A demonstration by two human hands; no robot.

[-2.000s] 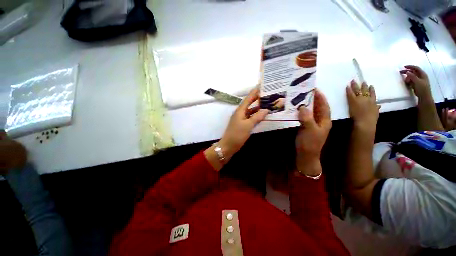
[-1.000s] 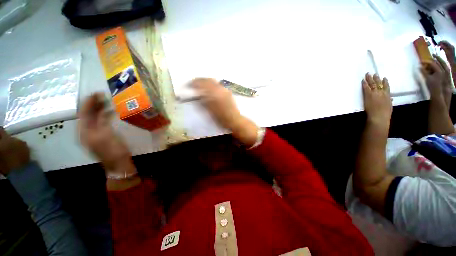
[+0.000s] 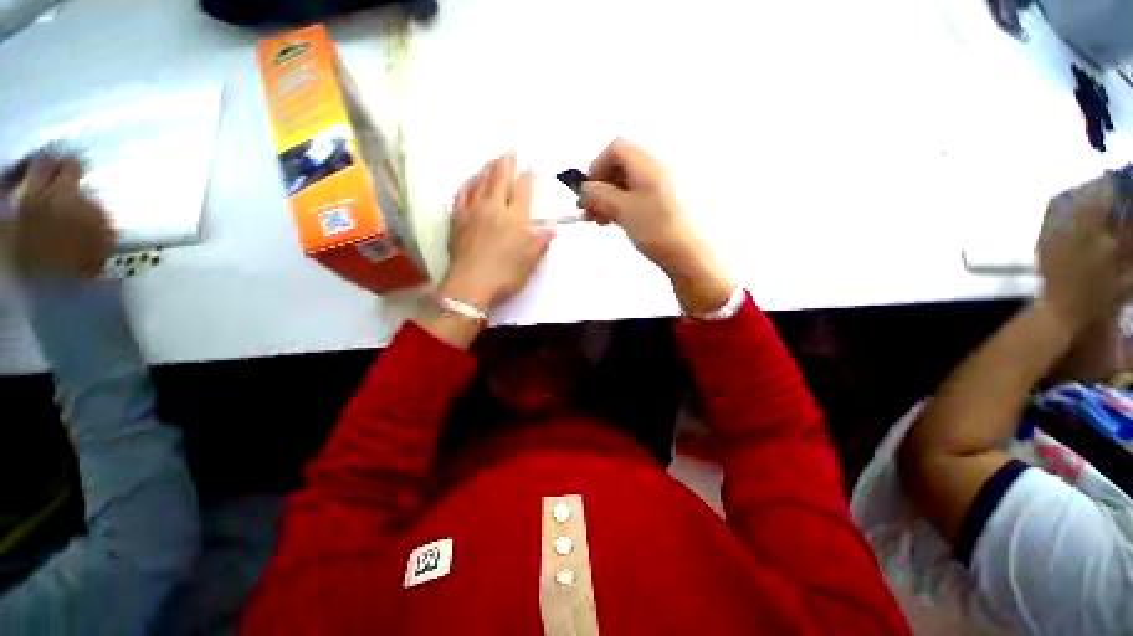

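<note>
My left hand (image 3: 495, 234) lies flat with fingers spread on white sheet material on the table. My right hand (image 3: 640, 205) is just to its right, its fingers closed on a small cutter (image 3: 573, 180), of which only the dark tip shows. The white sheet pack (image 3: 565, 267) lies under my hands and blends into the tabletop, so its outline is hard to tell. A thin light edge runs between my two hands. The orange printed carton (image 3: 326, 149) stands on the table left of my left hand, touched by neither hand.
The white table (image 3: 795, 149) spans the view. At the left, a neighbour's blurred hand (image 3: 62, 221) is over a glossy clear pack (image 3: 155, 162) beside small dark dots (image 3: 134, 262). At the right, another worker's hands (image 3: 1078, 249) hold something unclear. A black bag (image 3: 304, 10) is at the far edge.
The printed carton went from my hands to the left side of the table. My right hand has taken hold of the cutter that lay there. My left hand now rests on the white sheet.
</note>
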